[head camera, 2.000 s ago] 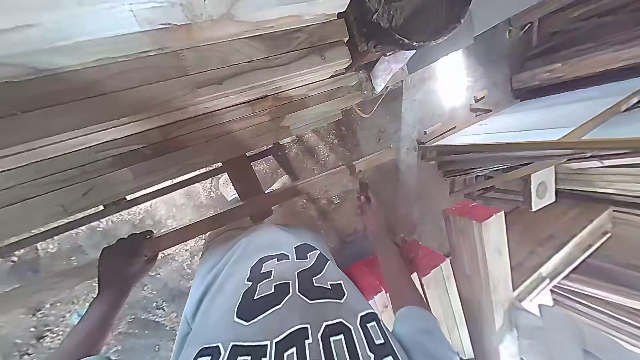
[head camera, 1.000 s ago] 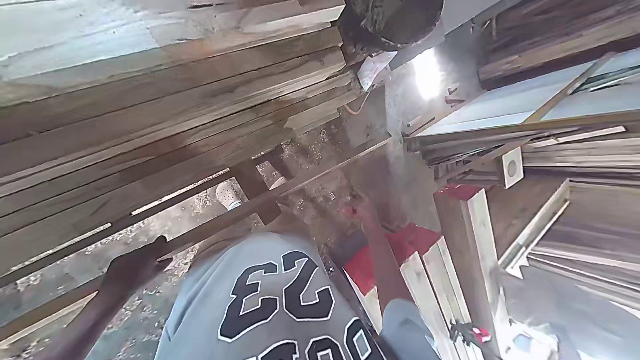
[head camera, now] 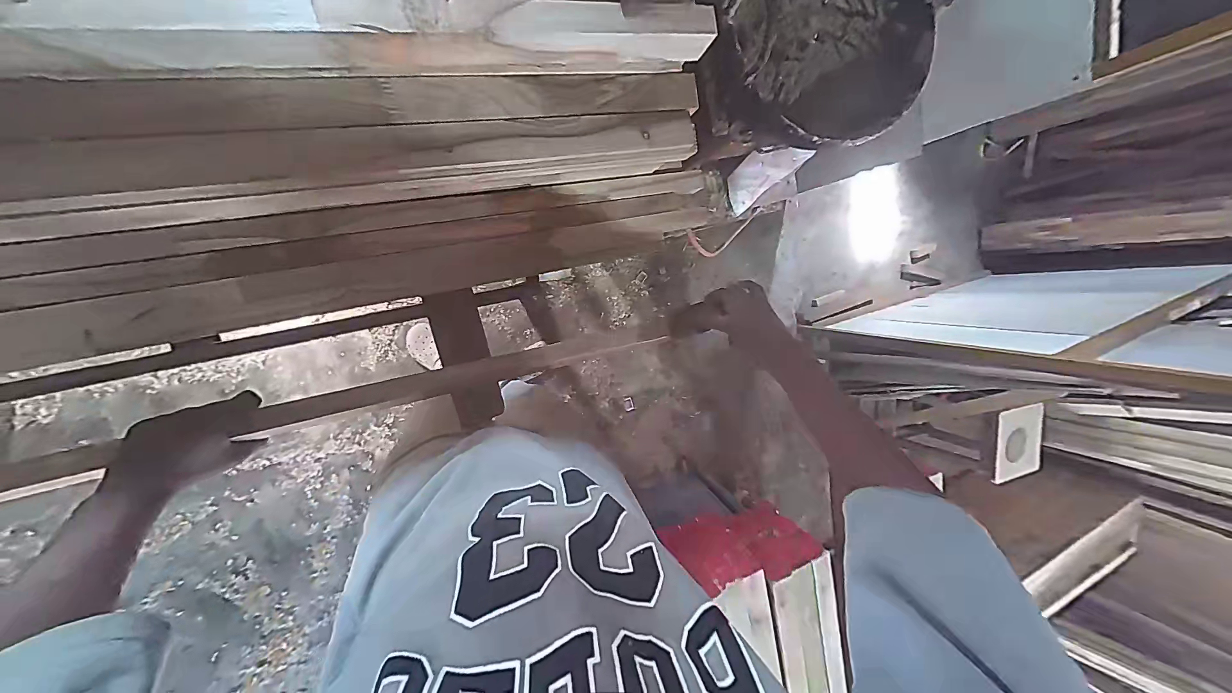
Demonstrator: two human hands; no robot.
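A long, narrow wooden strip (head camera: 462,373) runs across in front of my body, a little below the stacked boards. My left hand (head camera: 188,438) is closed around it toward its left part, its thumb along the top. My right hand (head camera: 722,310) grips the strip at its right end, arm stretched forward. Between the hands the strip passes over a dark wooden crosspiece (head camera: 464,337). Beyond the frame on the left the strip's far end is hidden.
Stacked wooden boards (head camera: 346,144) fill the upper left. A round dark container (head camera: 837,67) stands at their right end. Red-ended timber (head camera: 741,544) is beside my right side. Framed white panels (head camera: 1020,308) and more lumber lie at right. Chips litter the floor (head camera: 289,539).
My right hand, earlier lower and near my body, has moved up onto the strip's right end. My left hand stays closed on the strip.
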